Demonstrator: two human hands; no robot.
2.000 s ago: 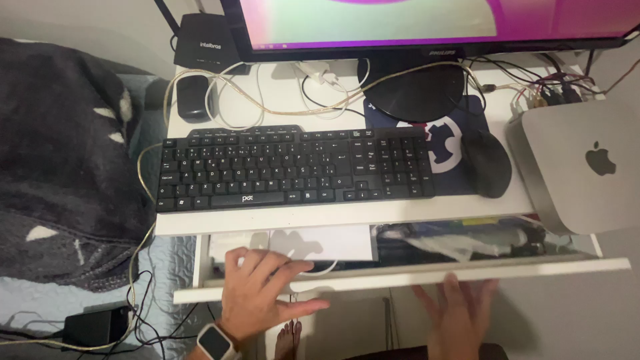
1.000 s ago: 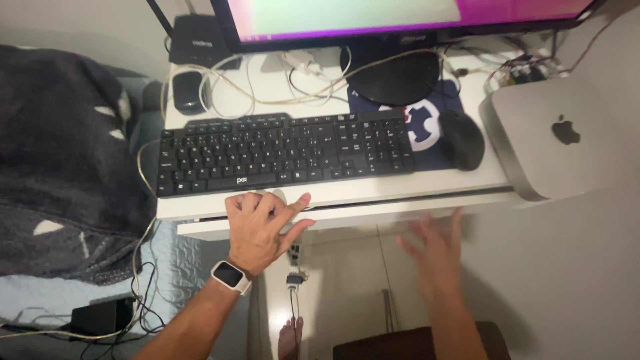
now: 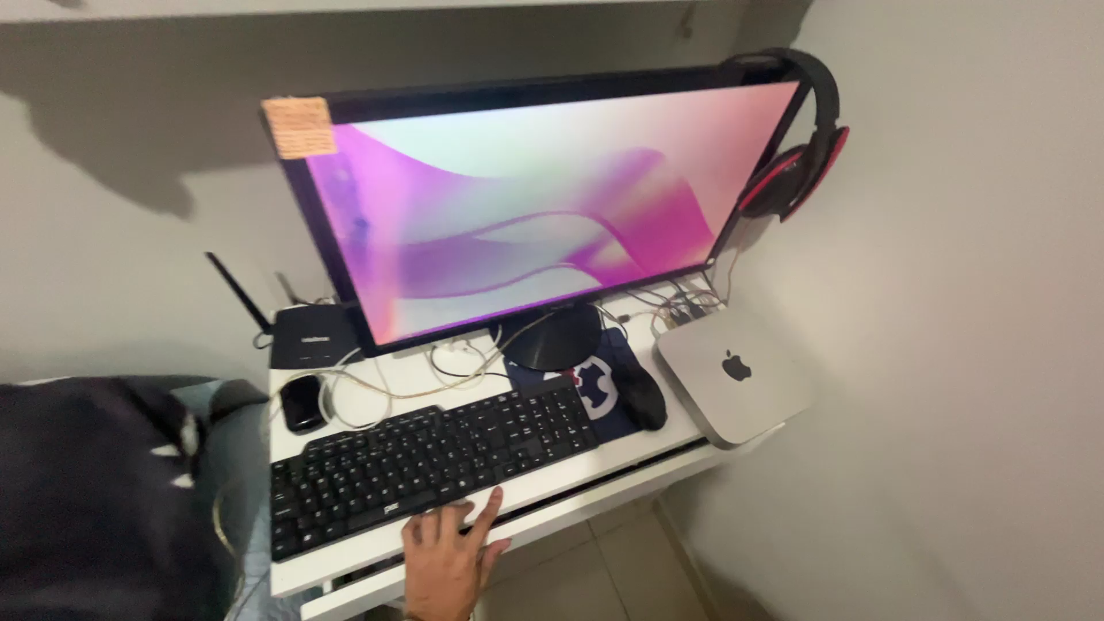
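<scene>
My left hand (image 3: 448,556) rests with fingers apart on the front edge of the white desk (image 3: 345,561), just below the black keyboard (image 3: 431,466), and holds nothing. Under the desktop, the white drawer (image 3: 595,509) shows a narrow dark gap along its top. My right hand is out of view. A black mouse (image 3: 642,397) lies on a dark blue mouse pad (image 3: 604,379) right of the keyboard. Behind them stands a monitor (image 3: 535,207) with a pink and purple picture.
A silver Apple mini computer (image 3: 733,375) sits at the desk's right end. Black and red headphones (image 3: 798,147) hang on the monitor's corner. At the left are a black router (image 3: 315,335), a small black device (image 3: 302,403), loose cables and dark fabric (image 3: 95,500).
The drawer was pulled out two seconds ago and has been pushed nearly closed. My right hand has left the view. The view has swung up to the monitor.
</scene>
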